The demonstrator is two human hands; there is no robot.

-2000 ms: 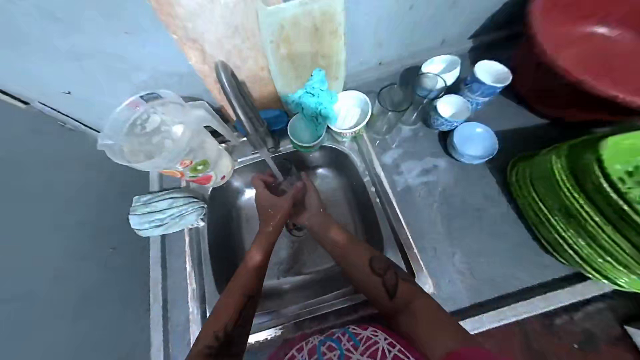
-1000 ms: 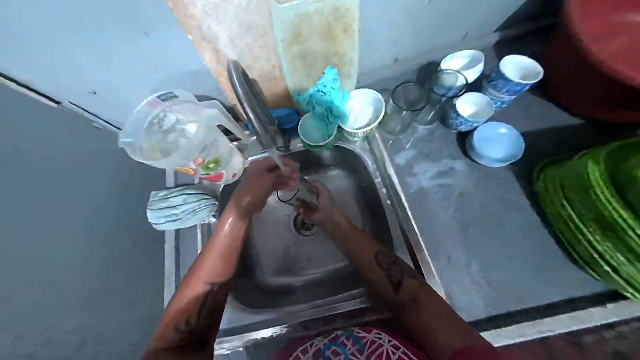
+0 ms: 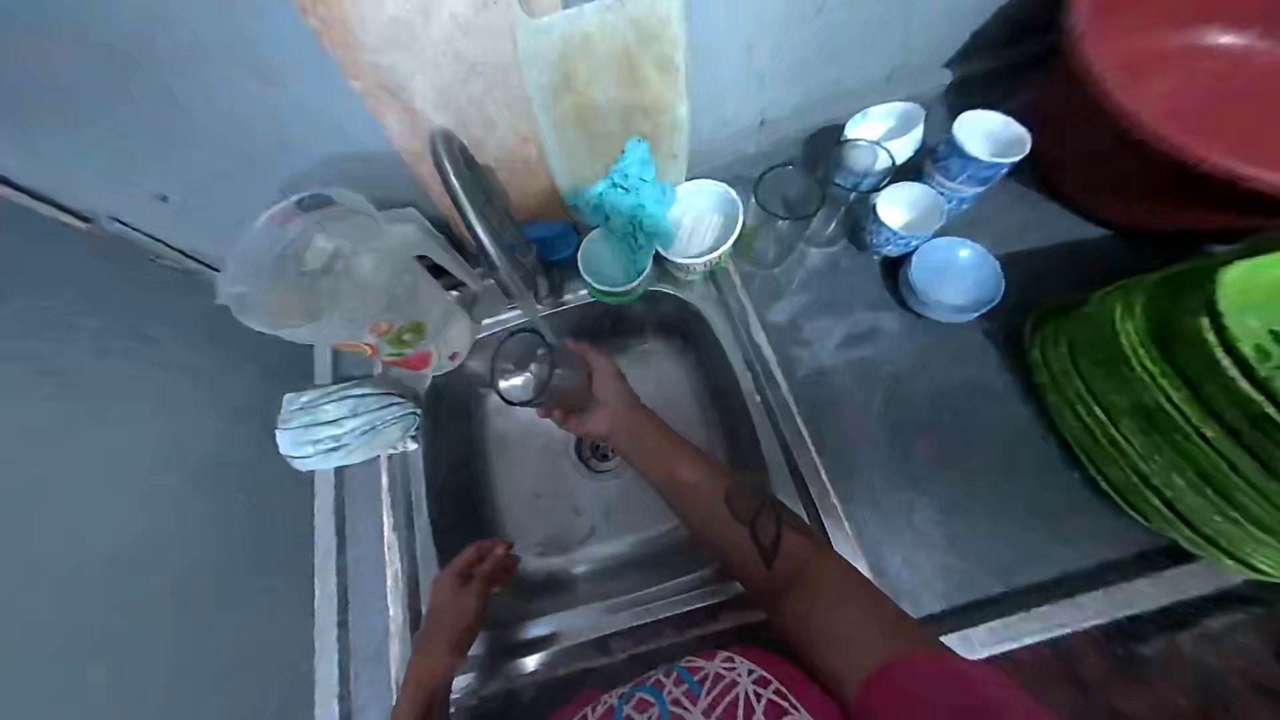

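My right hand (image 3: 597,395) grips a clear drinking glass (image 3: 540,372) under the spout of the metal faucet (image 3: 480,210), its mouth tilted toward the upper left. Water seems to run from the spout to the glass. My left hand (image 3: 470,590) holds nothing and hovers over the lower left edge of the stainless steel sink (image 3: 640,590), its fingers loosely bent. The drain (image 3: 598,455) shows below the right hand.
Left of the sink are a plastic pitcher (image 3: 330,270) and a folded cloth (image 3: 345,425). Behind it stand tubs (image 3: 703,225) and a teal mesh scrubber (image 3: 632,200). Rightward are glasses (image 3: 785,205), cups (image 3: 905,215), a blue bowl (image 3: 952,280), green plates (image 3: 1130,410) and a red basin (image 3: 1180,100).
My left hand has let go of the glass and moved down toward the sink's near left edge. My right hand has brought the glass up and left, under the spout.
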